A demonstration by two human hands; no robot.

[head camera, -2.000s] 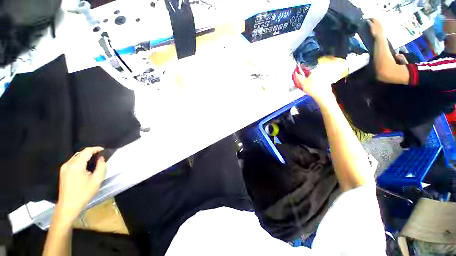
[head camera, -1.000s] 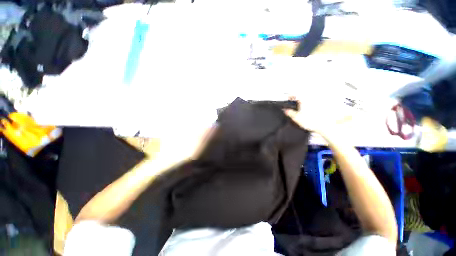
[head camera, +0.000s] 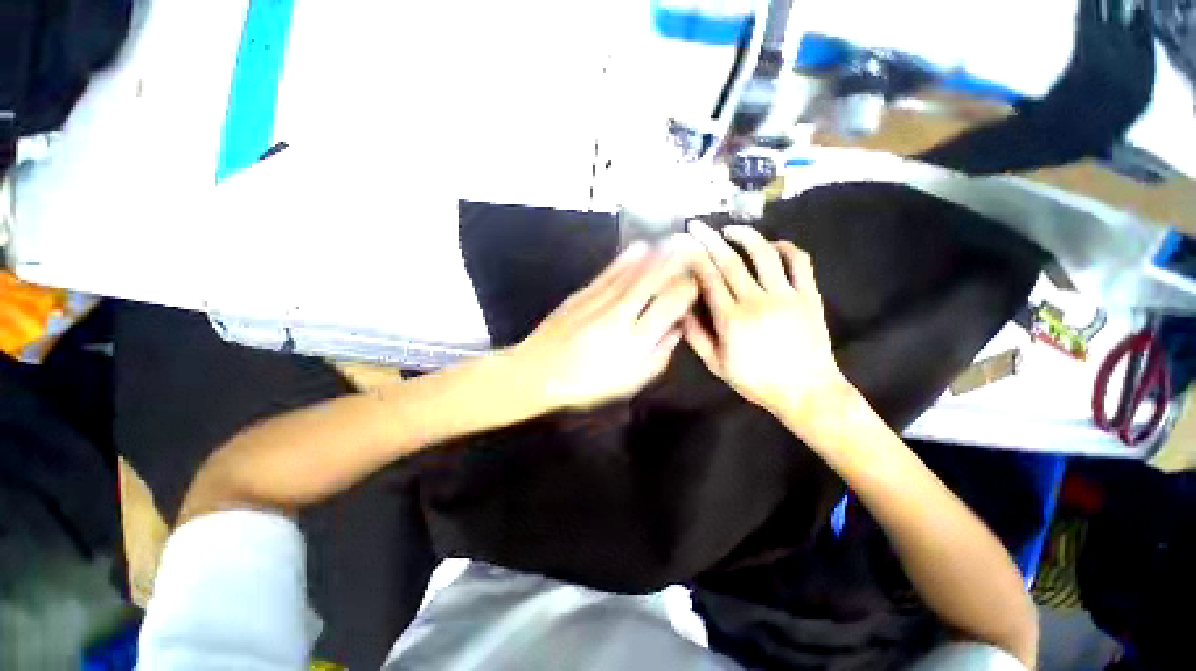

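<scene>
A large dark brown cloth panel [head camera: 905,275] lies over the front of the sewing table and hangs down onto my lap. My left hand [head camera: 610,328] and my right hand [head camera: 761,315] rest on it side by side, fingertips nearly touching, just in front of the needle area. My left hand is slightly blurred. The presser foot area [head camera: 748,177] of the sewing machine is just beyond my fingers, and the needle itself cannot be made out. Whether my fingers pinch the cloth or only press it flat is partly hidden.
Red-handled scissors [head camera: 1132,387], small green-red snips [head camera: 1060,330] and a flat brown bar [head camera: 985,372] lie at the right. Blue tape [head camera: 256,85] is on the table at left. A black strap [head camera: 1089,105] hangs at the upper right. Orange material [head camera: 26,315] shows at far left.
The cloth, held up near the table's front edge a second ago, now lies spread under the machine head. Both hands have come together on it. My right hand has left the scissors at right.
</scene>
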